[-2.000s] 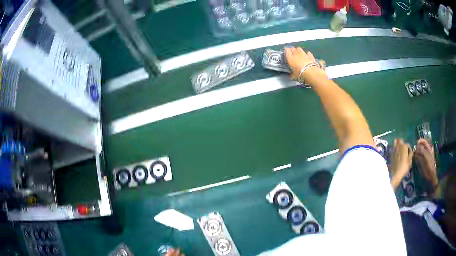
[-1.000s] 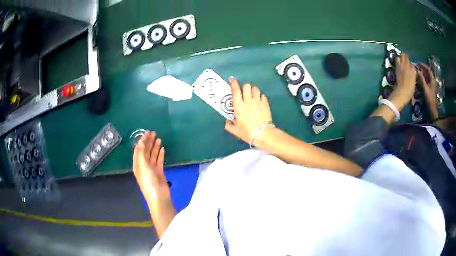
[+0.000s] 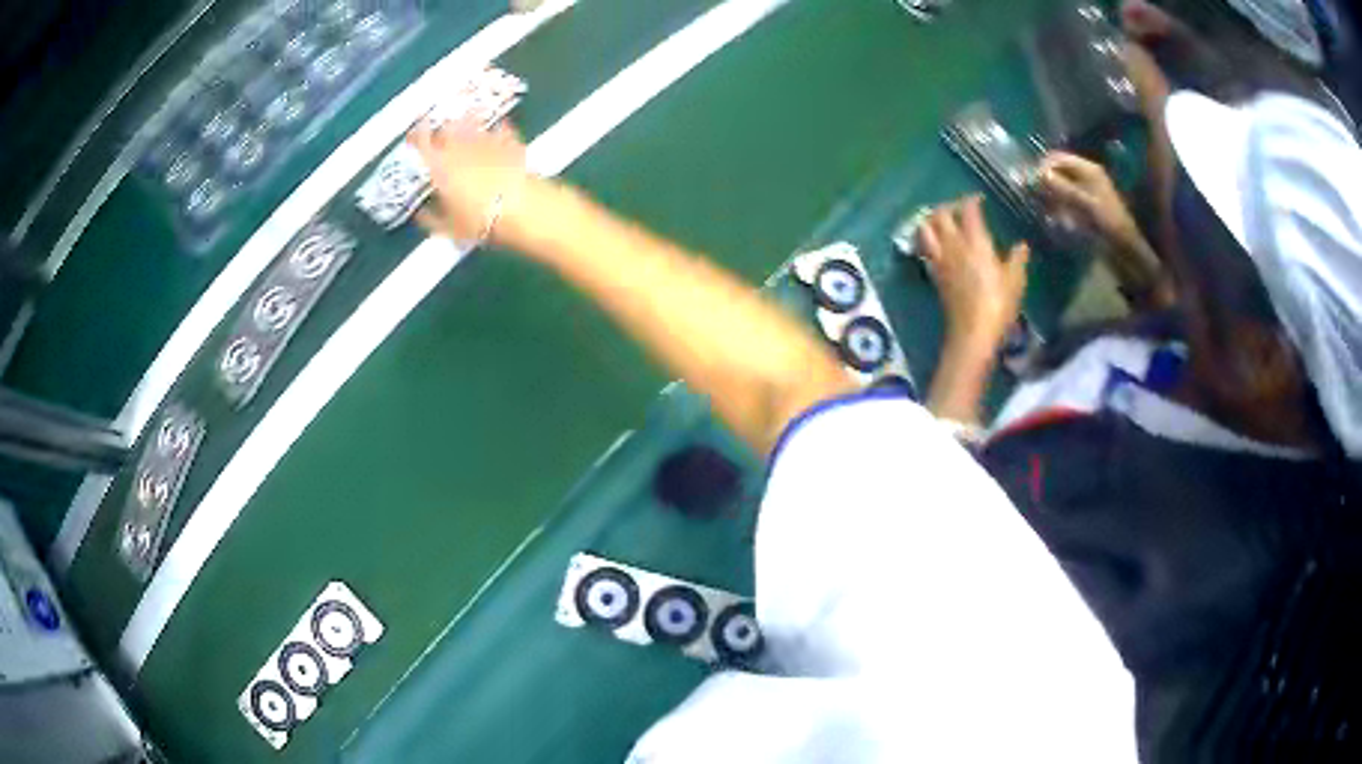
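Note:
My right hand (image 3: 475,176) reaches far to the upper left. Its fingers are on a silver three-seat plate (image 3: 392,188), whose end shows left of the hand. Layered plate edges (image 3: 490,96) show just beyond the fingers; the hand hides the middle, so I cannot tell how many plates are there. Two more silver plates with ring seats, one nearer (image 3: 275,311) and one further down (image 3: 160,490), lie in the same lane. My left hand is not in view.
Fitted plates with black rings lie at the lower left (image 3: 311,664) and beside my sleeve (image 3: 672,612). A black round pad (image 3: 698,481) is near my arm. A clear tray (image 3: 277,112) is at the upper left. A coworker's hands (image 3: 971,276) work at the right near another fitted plate (image 3: 854,317).
The view has swung right and up. My right hand has left the plate on the near bench and reached the plates in the far lane. My left hand has gone out of view.

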